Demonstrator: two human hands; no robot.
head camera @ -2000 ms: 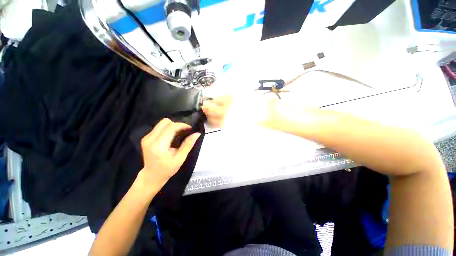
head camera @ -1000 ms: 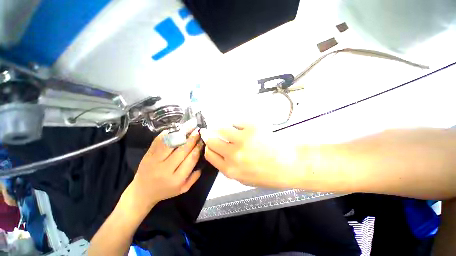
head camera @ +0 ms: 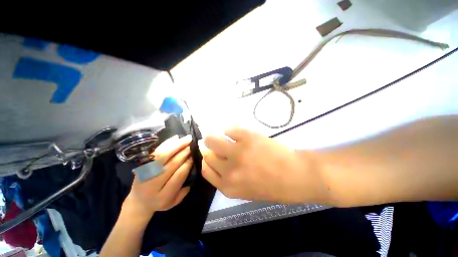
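The black fabric (head camera: 201,198) runs from the machine's needle area down toward the lap. My left hand (head camera: 168,175) pinches its edge close beside the shiny metal machine parts (head camera: 136,144); a small grey piece (head camera: 149,171) lies across its fingers. My right hand (head camera: 246,163) has its curled fingertips at the same fabric edge, facing the left fingertips. The fabric between the fingertips is mostly hidden. The needle tip cannot be made out.
The white machine head with blue lettering (head camera: 47,75) is at left. A black clip-like tool (head camera: 287,75) with tan cord (head camera: 321,45) lies on the white bed (head camera: 351,75). A ruler strip (head camera: 251,211) runs along the near edge. Curved metal rod (head camera: 55,193) at lower left.
The view has moved in closer and turned, so the machine head fills the upper left. My left hand has gone from open over the fabric to pinching the edge beside my right hand.
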